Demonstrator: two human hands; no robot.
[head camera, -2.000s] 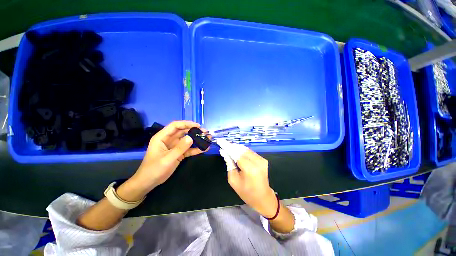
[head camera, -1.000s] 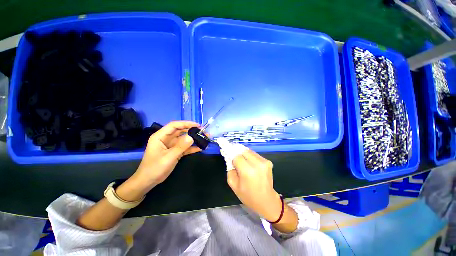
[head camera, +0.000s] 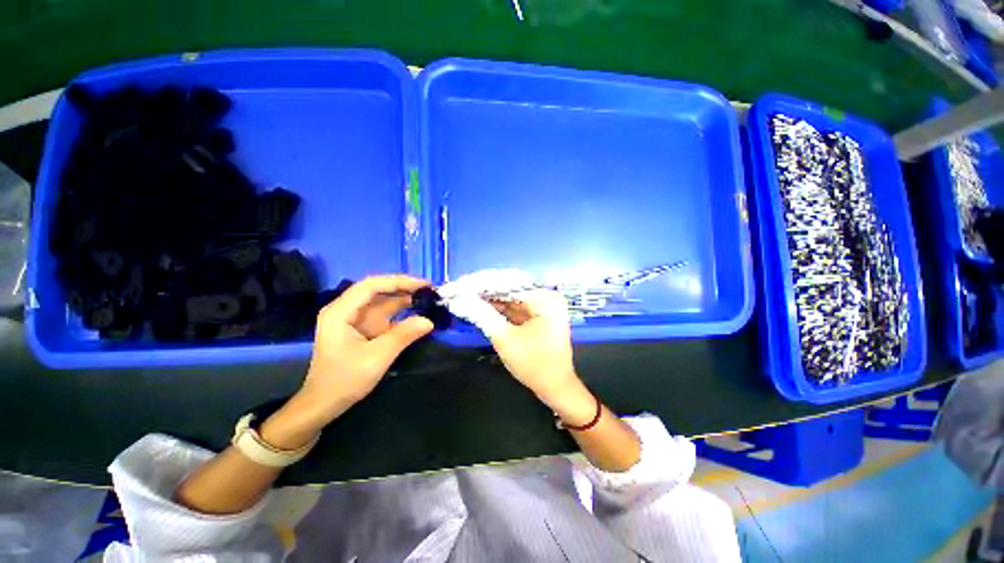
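My bare left hand (head camera: 363, 335) holds a black plastic housing (head camera: 430, 308) between thumb and fingers, at the front edge between the two large trays. My right hand (head camera: 523, 335), with white covering on its fingers, is closed at the housing's right side. A thin rod seems to pass under its fingers; how it meets the housing is hidden. Loose silver rods (head camera: 639, 275) lie at the front of the middle blue tray (head camera: 584, 83), and one stands along its left wall. Black housings (head camera: 154, 209) are heaped in the left blue tray (head camera: 297, 68).
A narrower blue tray (head camera: 784, 368) at the right is packed with rods (head camera: 842, 253). Another tray is partly in view at the far right. The green belt (head camera: 617, 33) runs behind, with a small pale rod on it. A grey sleeve (head camera: 974, 418) shows at the right edge.
The rod that stood up from the housing a second ago is now tilted right, under my right fingers. My right hand has moved up and left against the housing. The view has shifted slightly.
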